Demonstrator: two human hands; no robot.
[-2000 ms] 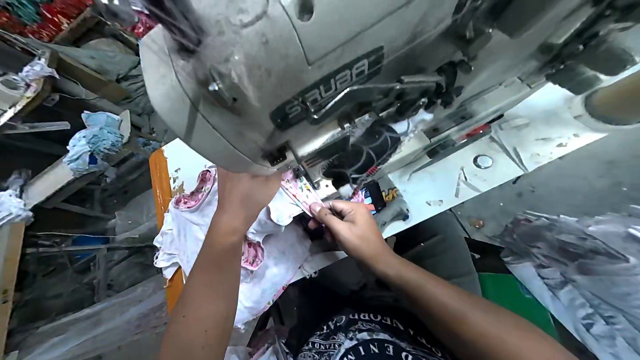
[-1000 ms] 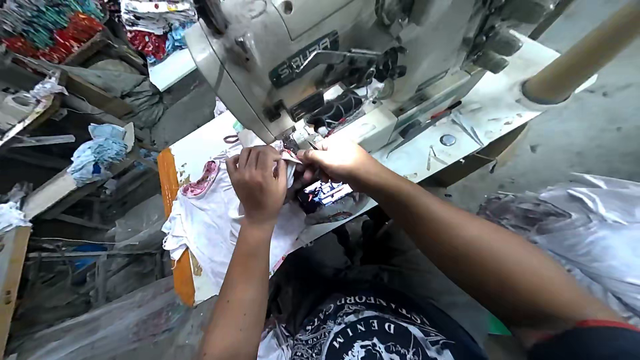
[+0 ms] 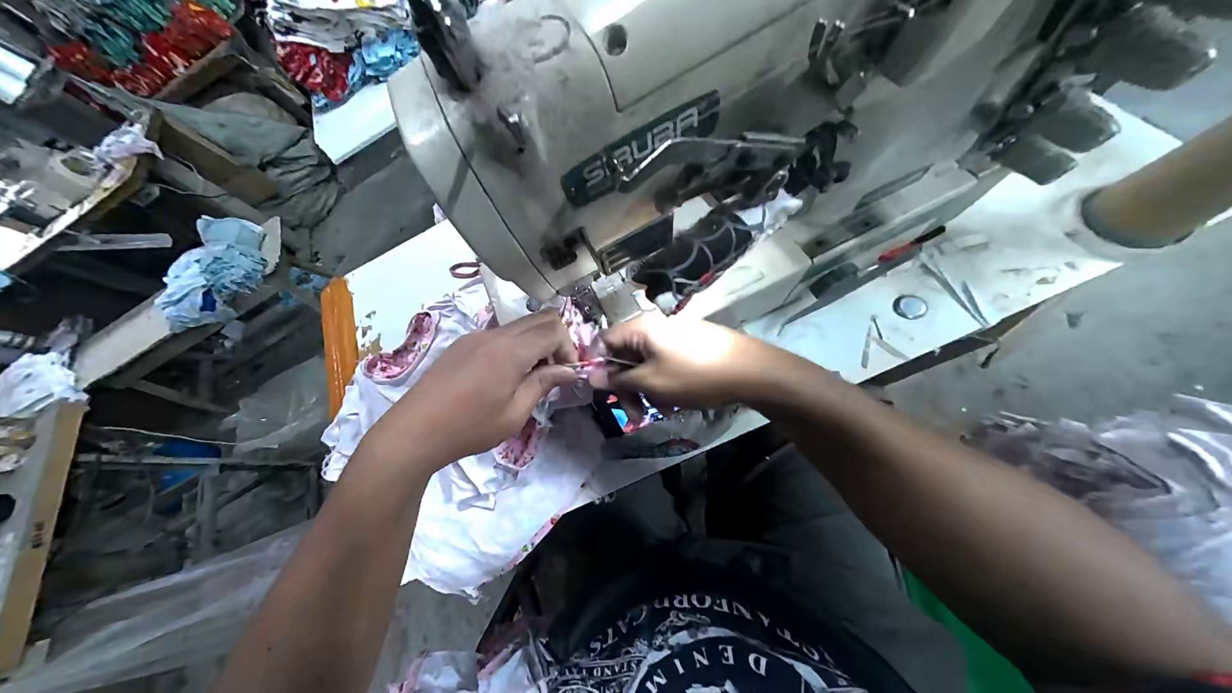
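Just in front of the needle area of a Siruba sewing machine [image 3: 664, 154], both my hands pinch the pink-patterned edge of a white fabric garment [image 3: 500, 553]. My left hand [image 3: 491, 380] holds the edge between thumb and fingers, left of the presser foot. Close on its right, my right hand [image 3: 683, 361] grips the same edge, its fingertips partly blurred. The garment drapes over the table's left end and front edge, with pink floral bands [image 3: 402, 348] showing. Below my right hand lies a lit phone [image 3: 630, 414], partly hidden.
A round post [image 3: 1155, 183] rises at the table's right end. Thread scraps [image 3: 871, 337] and a red-handled tool [image 3: 910, 244] lie on the white tabletop [image 3: 1020, 241]. Light blue cloth [image 3: 214, 272] rests on a rack at left. Grey-white fabric [image 3: 1136, 491] is piled at right.
My left hand's fingers, curled toward me one second ago, now point at the needle area and pinch the edge. My right hand stays beside it on the fabric.
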